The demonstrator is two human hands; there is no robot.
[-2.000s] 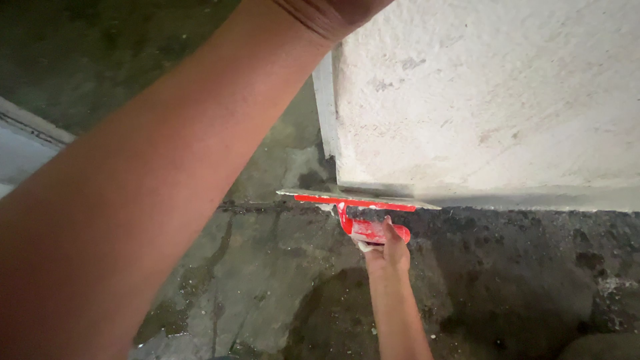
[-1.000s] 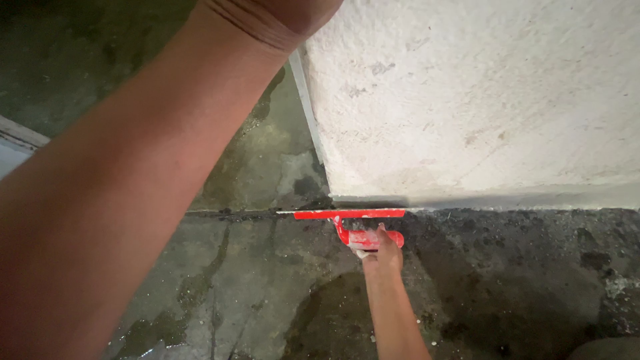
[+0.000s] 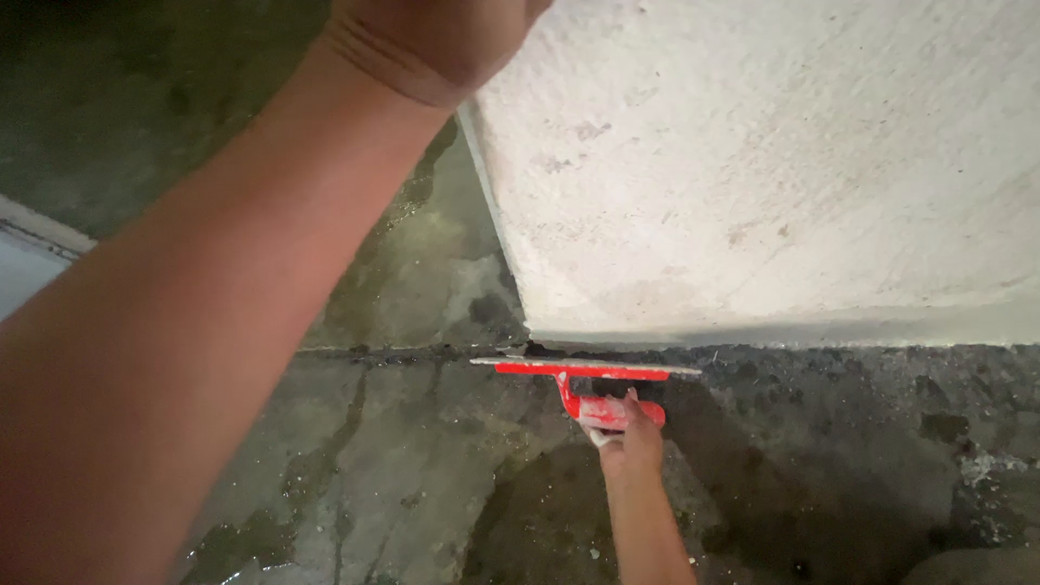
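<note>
My right hand (image 3: pixel 634 439) is closed around the red handle of a plastering trowel (image 3: pixel 582 372), low in the middle of the view. The trowel's long blade is seen nearly edge-on, just below the bottom edge of a rough whitish plastered wall (image 3: pixel 764 179). White material is smeared on the handle and on my fingers. My left hand (image 3: pixel 455 32) is at the top edge, in front of the wall's upper left part. Its fingers are cut off by the frame, so what it touches or holds is hidden. My left forearm covers much of the left side.
Below lies a wet, stained concrete floor (image 3: pixel 406 487) with pale specks and dark damp patches. A straight seam crosses it, level with the wall's base. The wall ends at a vertical corner edge (image 3: pixel 491 191). A pale ledge or wall piece (image 3: pixel 32 244) shows at far left.
The trowel's blade touched or overlapped the wall's base two seconds ago; now it shows slightly below that edge. My right hand has kept its hold on the handle. The view has shifted somewhat.
</note>
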